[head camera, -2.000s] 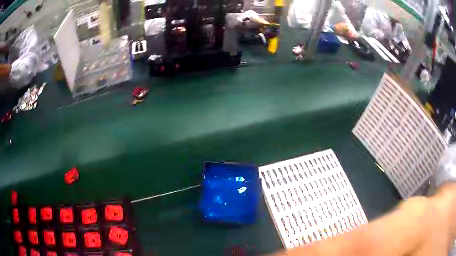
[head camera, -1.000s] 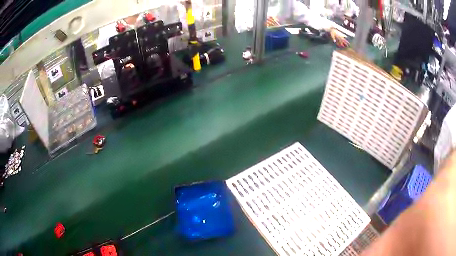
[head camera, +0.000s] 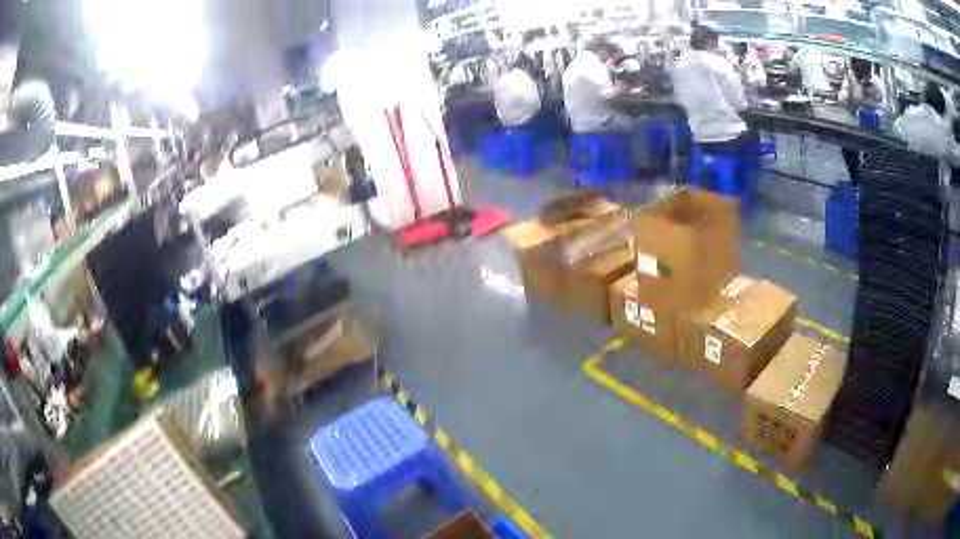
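Neither of my hands is in the picture. A slotted white parts sheet (head camera: 147, 486) lies at the bottom left, tilted, on the green bench and cut off by the lower edge. A blue plastic stool (head camera: 371, 442) stands on the grey floor near the bottom centre. The edge of a brown carton (head camera: 461, 525) shows beside the stool at the lower edge. The picture is blurred in places.
Several brown cartons (head camera: 745, 321) stand on the floor right of centre. A tall black stack (head camera: 897, 305) stands at the right. A red pallet jack (head camera: 447, 227) is at upper centre. Yellow floor lines (head camera: 674, 416) cross the floor. People in white coats sit and stand beyond.
The view has swung far to the right, from the bench to the floor and cartons. The red parts, blue bin and flat slotted sheet have left the picture, and so has the blurred hand or arm.
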